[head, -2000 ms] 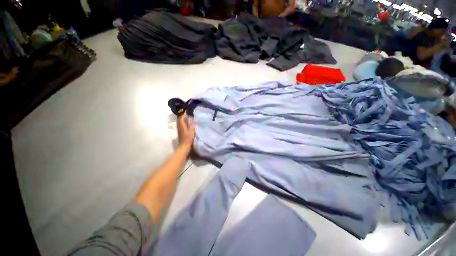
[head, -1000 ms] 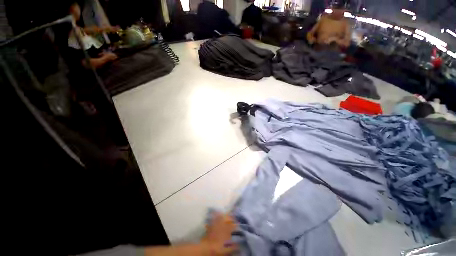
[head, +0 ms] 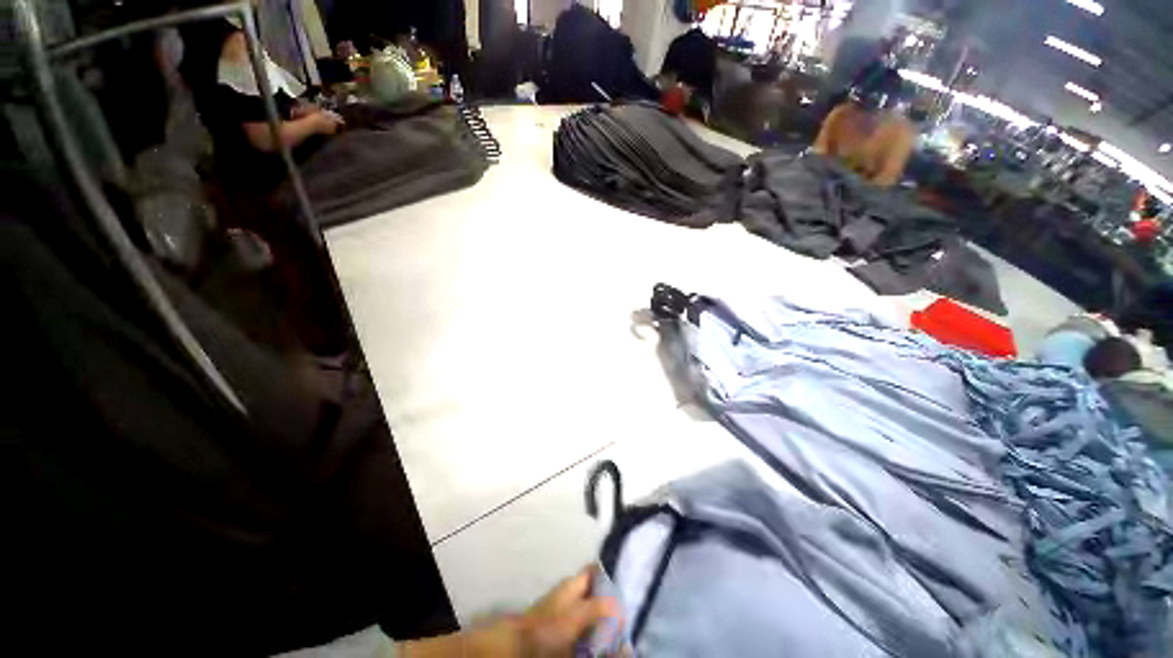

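Note:
A light blue-grey shirt [head: 759, 566] lies at the bottom of the view with a black hanger [head: 602, 495] at its neck, hook upward. My left hand [head: 572, 614] grips the shirt's edge by the collar, blurred and partly cut by the bottom edge. Beyond it lies a stack of the same blue-grey shirts [head: 849, 411] with black hooks bunched at its left end. My right hand is not in view.
A heap of blue fabric strips [head: 1074, 469] lies at the right, with a red object [head: 965, 328] behind it. Dark garments [head: 643, 161] lie along the white table's [head: 450, 334] far side. A metal rail stands left. People are beyond the table.
The view has turned left. My left hand has left the stack's hooks and now holds the nearer shirt, whose hanger and neck now show beside the stack.

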